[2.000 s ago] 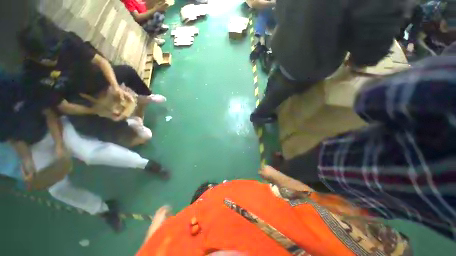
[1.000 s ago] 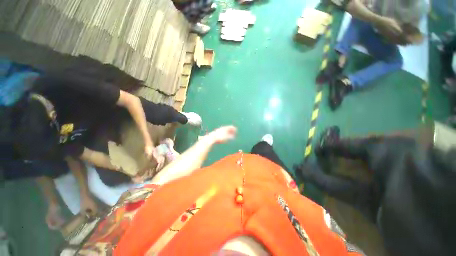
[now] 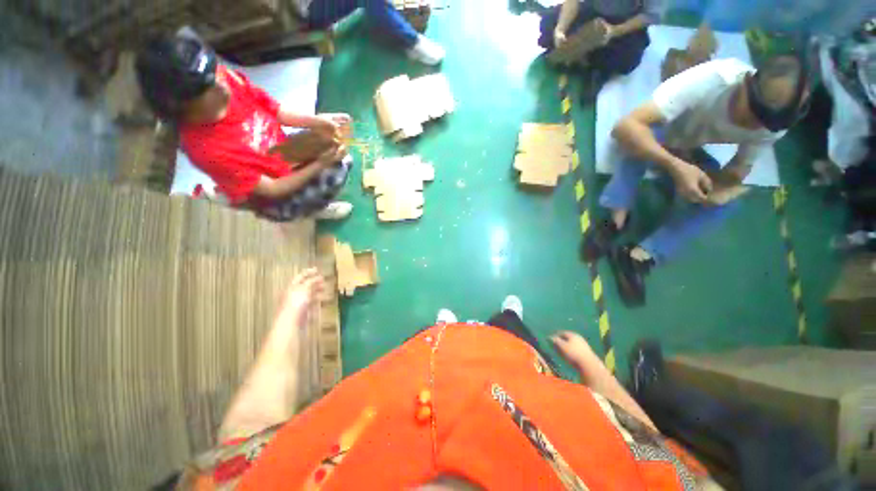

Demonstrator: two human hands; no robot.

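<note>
My left hand [image 3: 305,288] is empty with its fingers a little apart, over the right edge of the large stack of cardboard sheets [image 3: 154,297]; I cannot tell if it touches. My right hand [image 3: 569,343] is small and low at the right of my orange top, empty, its fingers loosely spread over the green floor. A small part-folded cardboard piece [image 3: 355,268] lies beside the stack, just past my left hand. Flat die-cut blanks lie on the floor ahead: one light tan [image 3: 398,188], one behind it [image 3: 413,104] and one by the striped tape [image 3: 545,153].
A person in red [image 3: 231,144] sits at the left holding cardboard. A person in a white shirt [image 3: 706,105] sits at the right, legs stretched towards the striped tape [image 3: 588,240]. Another person sits at the back with cardboard. A large carton [image 3: 768,379] stands at the near right.
The view has moved forward along the floor. The stack is now close on my left, and the blanks and the seated person at the right are nearer. My left hand has moved left over the stack's edge.
</note>
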